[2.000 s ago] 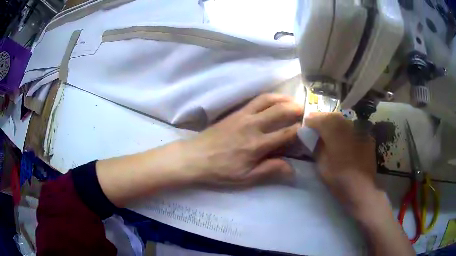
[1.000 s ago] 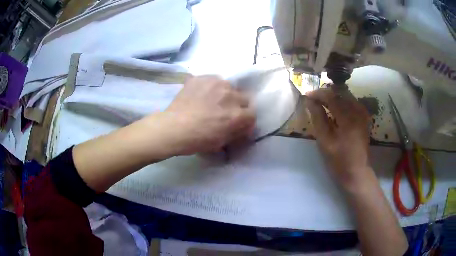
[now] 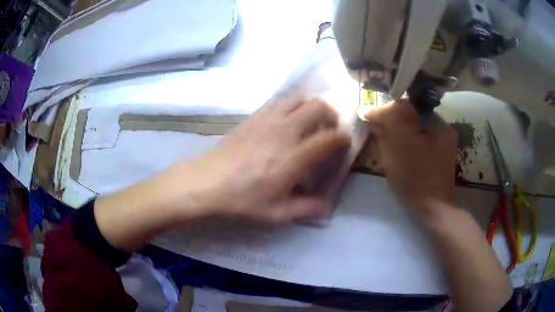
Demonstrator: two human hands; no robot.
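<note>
A long pale cloth panel with a tan band lies across the white table, its right end running up to the lit needle area of the cream sewing machine. My left hand, blurred, holds the panel's edge between thumb and fingers, left of the needle. My right hand is beside the needle with its fingertips at the panel's right edge. Its fingers are bent, and whether they grip anything is hidden. The presser foot is partly hidden behind the right fingers.
Scissors with red and yellow handles lie right of my right hand. A stack of pale panels is at the upper left, near a purple box. Pale cloth hangs below the table edge.
The panel has turned and slid towards me, apart from the stack. My left hand has moved right towards the needle since the last earlier frame. My right hand has stayed beside the needle.
</note>
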